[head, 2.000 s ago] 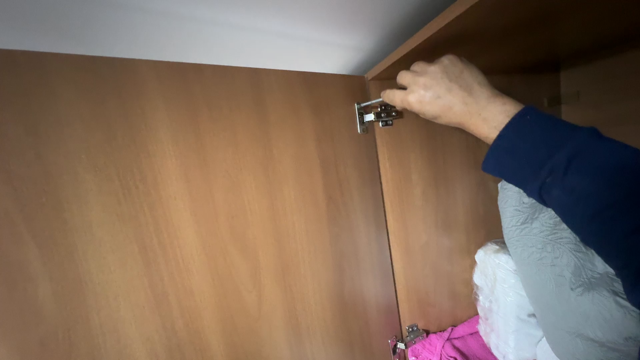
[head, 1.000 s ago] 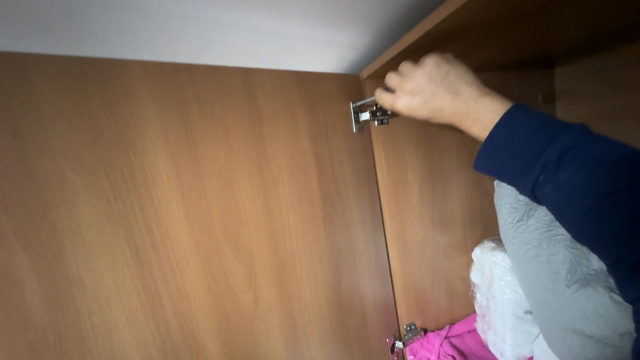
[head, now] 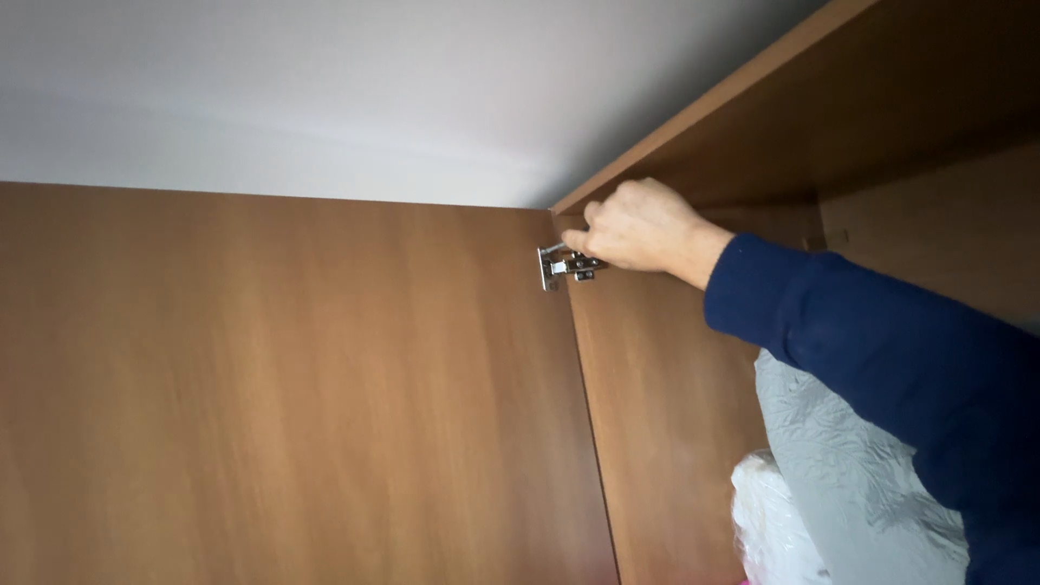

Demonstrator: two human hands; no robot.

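Note:
My right hand, in a dark blue sleeve, is at the upper metal hinge of a wooden cabinet door. Its fingers are curled and pinch the end of a thin metal shaft, which slants toward the hinge's plate on the door. The hand hides the rest of the shaft, so I cannot tell what tool it is. The hinge joins the door to the cabinet's side panel. My left hand is out of view.
The cabinet's top panel runs just above my hand, under a pale ceiling. Below my forearm are a crinkled grey cover and a white bundle in clear plastic. A bit of pink fabric shows at the bottom edge.
The view has tilted up, so the lower hinge is out of frame and most of the pink fabric too. My right hand stays at the upper hinge.

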